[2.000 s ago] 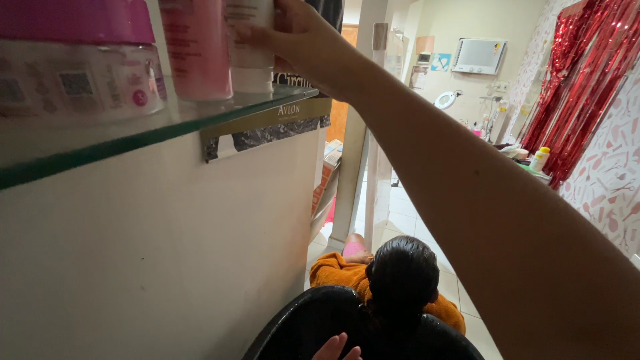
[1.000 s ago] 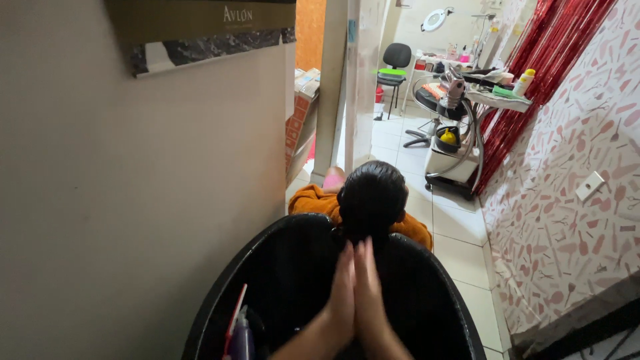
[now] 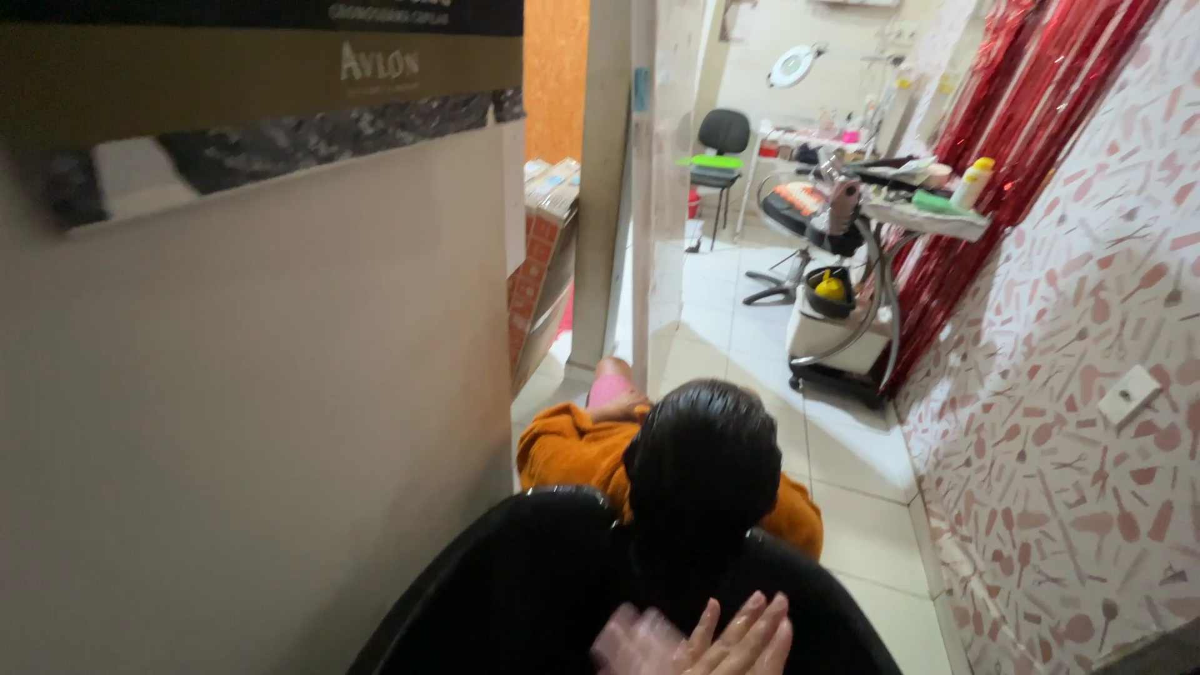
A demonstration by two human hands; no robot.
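Observation:
A person with wet, dark hair (image 3: 705,450) sits facing away, neck at the rim of a black shampoo basin (image 3: 525,562). An orange towel (image 3: 572,450) covers the shoulders. Over the basin, just behind the head, are my hands, low in the picture. My left hand (image 3: 642,642) is blurred, and whether its fingers are apart cannot be told. Beside it, my right hand (image 3: 741,642) shows its fingers extended and slightly spread, with nothing held. The two hands are close together or touching; the wrists are out of view.
A wall with a poster (image 3: 281,103) rises at the left. Ahead stand a door frame (image 3: 609,187), a wheeled trolley (image 3: 834,328) with a tray of bottles (image 3: 975,183) and tools, and a black chair (image 3: 724,141). Patterned wallpaper (image 3: 1059,422) covers the right wall.
Two seconds ago a hand was at a bottle on the glass shelf; one second ago both palms were pressed together over the basin. Now the hands lie lower in view. The view has swung away from the shelf.

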